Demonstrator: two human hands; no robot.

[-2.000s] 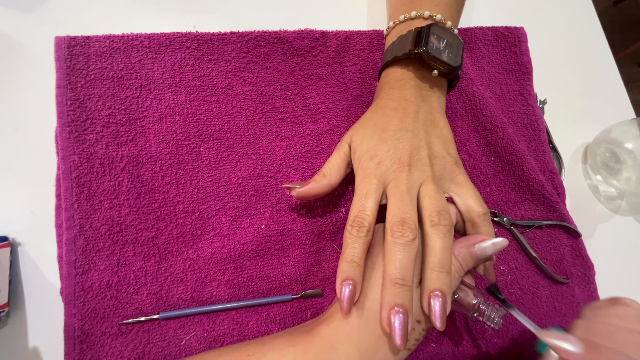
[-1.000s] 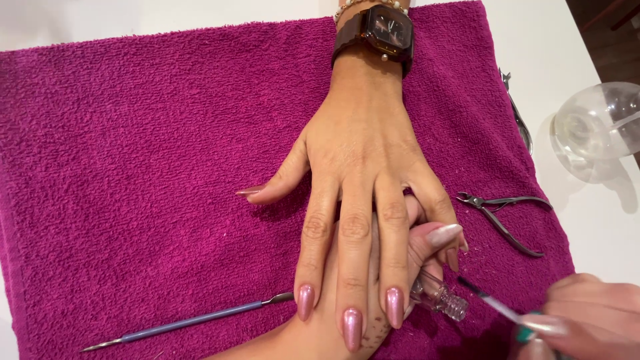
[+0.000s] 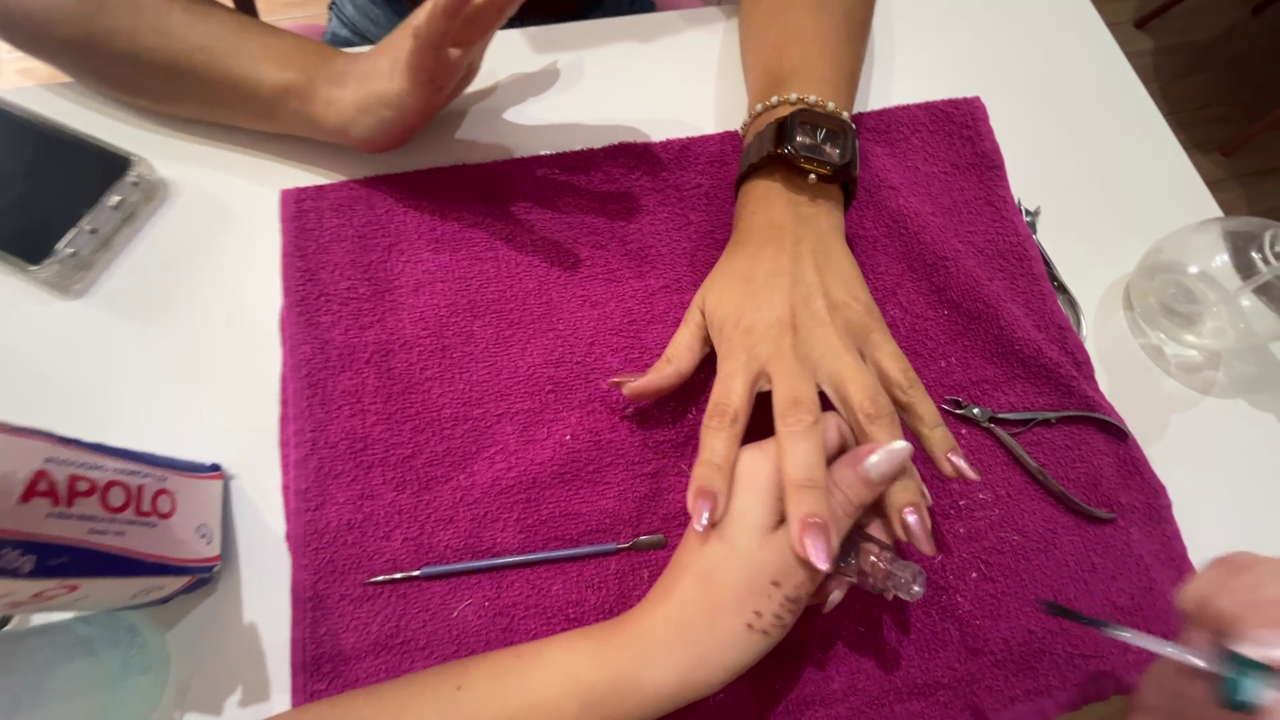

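My left hand (image 3: 760,530), with pale pearly nails, lies under the other person's hand (image 3: 790,290) and supports its fingers. It also holds a small clear glass polish bottle (image 3: 880,570) with its neck uncapped. In my right hand (image 3: 1220,620), blurred at the lower right edge, is a nail polish brush (image 3: 1130,637), its bristle tip over the towel and apart from the nails. The other person's hand is palm down with shiny pink nails, a dark watch (image 3: 805,150) and a bead bracelet at the wrist. All rests over a magenta towel (image 3: 450,370).
A cuticle pusher (image 3: 520,562) lies left of my forearm, cuticle nippers (image 3: 1030,440) to the right. Another metal tool (image 3: 1055,270) and a clear round bowl (image 3: 1205,300) are at the right. A phone (image 3: 60,200), a cotton box (image 3: 110,520) and the person's raised other hand (image 3: 420,70) are leftward.
The brush in my right hand has moved away from the bottle's neck. The other person's fingers have spread. Their second hand has come into view; the view takes in more of the left side.
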